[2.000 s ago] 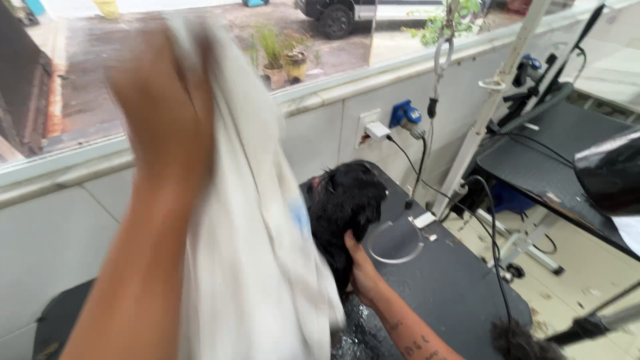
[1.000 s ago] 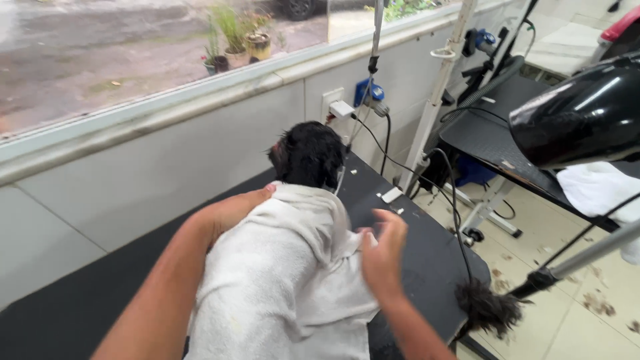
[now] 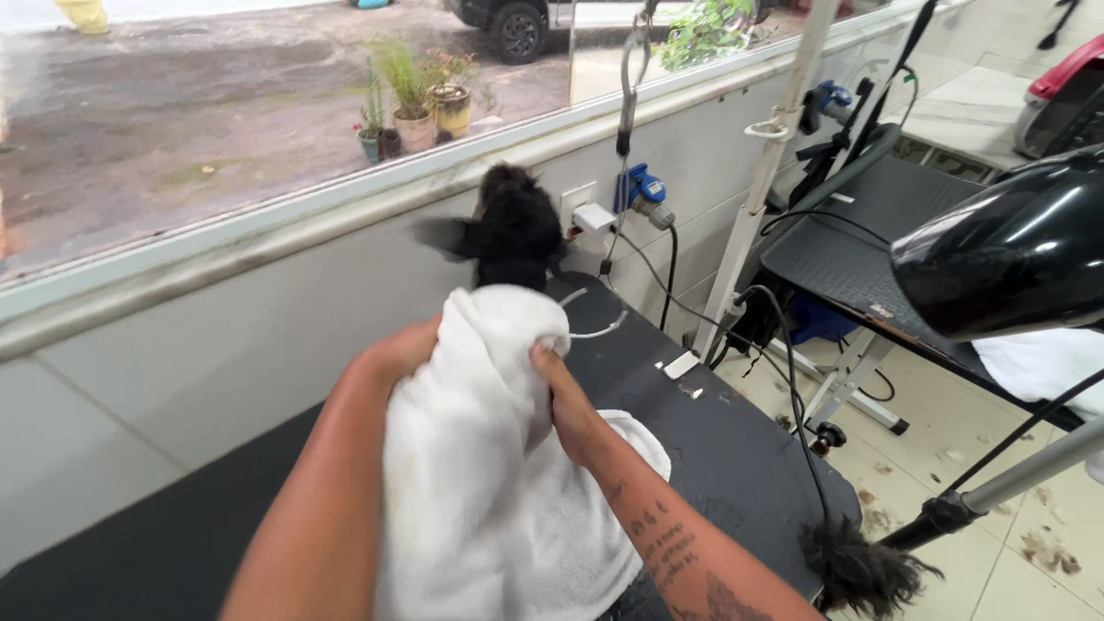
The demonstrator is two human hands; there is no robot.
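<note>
A small black dog (image 3: 517,228) is on the black grooming table (image 3: 733,448), its head and neck showing above a white towel (image 3: 483,431) wrapped round its body. The dog's head faces away toward the window, and one ear is blurred. My left hand (image 3: 410,349) presses the towel against the dog's left side, its fingers mostly hidden. On the other side my right hand (image 3: 561,388) grips the towel near the dog's neck, thumb on top. A thin pale loop (image 3: 604,328) lies on the table beside the dog.
A white wall plug (image 3: 593,217) and a blue socket (image 3: 645,185) with cables are behind the table. A white post (image 3: 759,190) rises at its far edge. At the right are a black dryer (image 3: 1009,250), a second table (image 3: 871,233) and a clump of dark hair (image 3: 862,561).
Two seconds ago my left hand held the towel raised; one second ago it lay over the dog. My right hand, apart from the towel's upper part one second ago, now grips it near the neck.
</note>
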